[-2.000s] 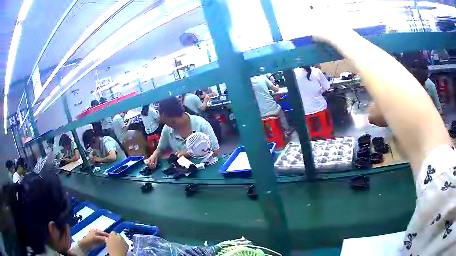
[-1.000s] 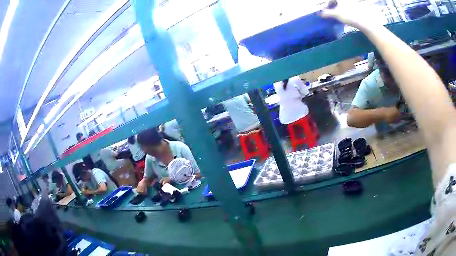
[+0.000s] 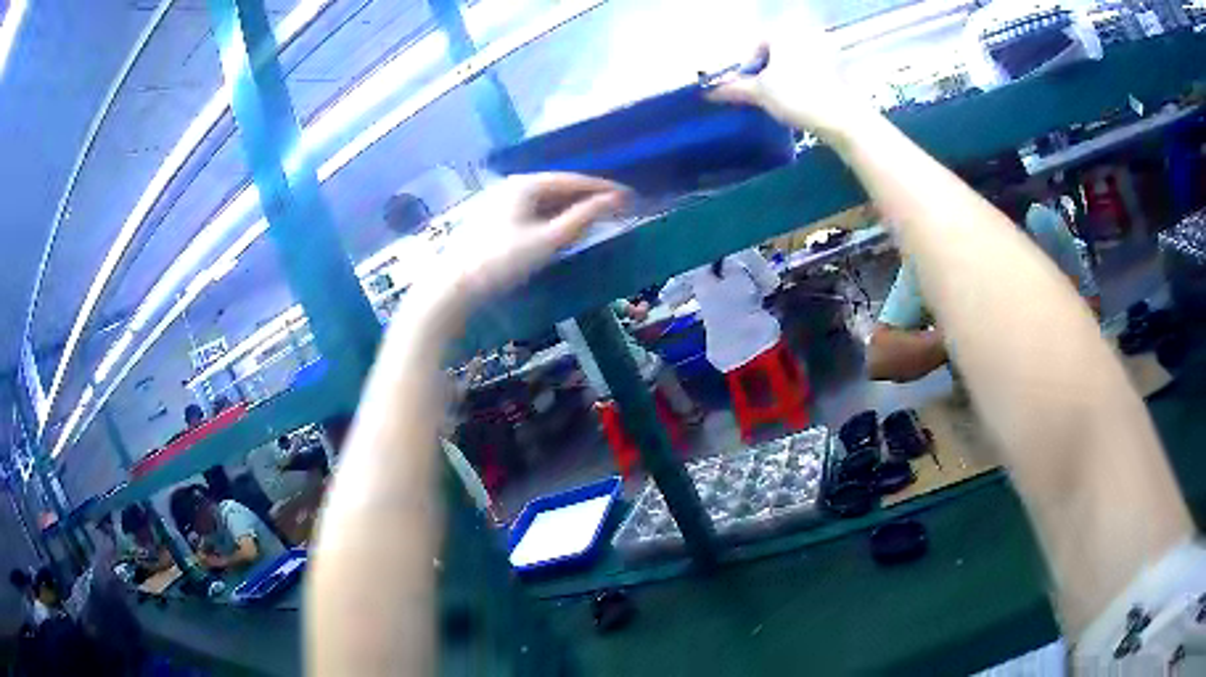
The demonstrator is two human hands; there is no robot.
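A blue tray (image 3: 648,143) sits up high at the green overhead rail, slightly tilted. My right hand (image 3: 767,90) grips its upper right edge, arm stretched up. My left hand (image 3: 542,218) is raised at the tray's lower left, fingers apart and slightly blurred; I cannot tell whether it touches the tray. The inside of the tray is hidden from below.
A green frame rail (image 3: 714,236) and posts cross in front. Across the dark green conveyor (image 3: 780,602) are a blue tray with white lining (image 3: 566,529), a blister tray (image 3: 741,492), black parts (image 3: 860,463) and seated people. Red stools stand behind.
My left hand has come into view, raised to the tray. My right hand now grips the tray, which shows further left and lower. The whole view has shifted right.
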